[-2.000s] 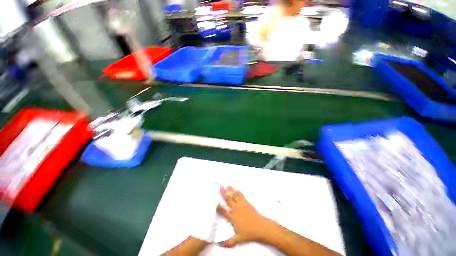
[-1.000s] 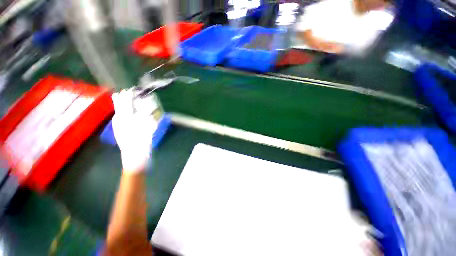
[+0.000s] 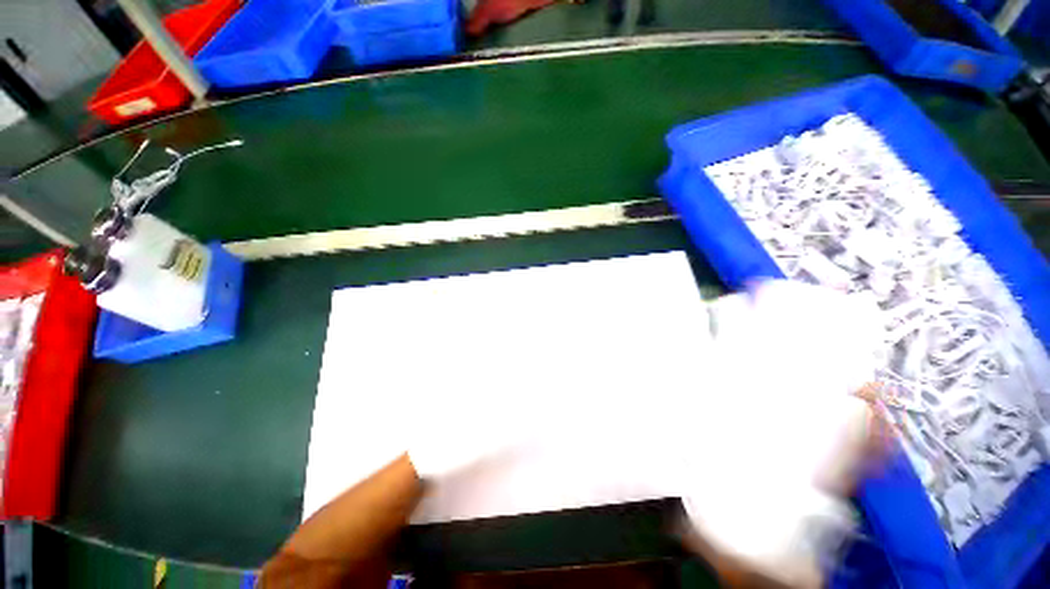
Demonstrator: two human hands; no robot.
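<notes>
A white sheet (image 3: 507,368) lies on the dark green bench. My left hand (image 3: 478,477) is a white-gloved blur over the sheet's lower left part. Its bare wrist shows, but its fingers blend into the sheet. My right hand (image 3: 852,443) is blurred at the left wall of the blue tote (image 3: 737,247), beside a large white blur that covers the sheet's right edge. I cannot tell what it holds. Many tangled white corded units (image 3: 956,368) lie in the tote.
A white bottle (image 3: 156,270) with silvery tops stands in a small blue bin (image 3: 173,345) at left. A red bin (image 3: 52,403) is at the far left edge. A pale rail (image 3: 461,230) separates bench and green belt (image 3: 461,144). Red and blue bins (image 3: 271,46) stand beyond the belt.
The view has tilted down and shifted. My left hand has moved from the bottle bin to the sheet. My right hand shows beside the tote; a second ago only a blur showed at the sheet's lower right.
</notes>
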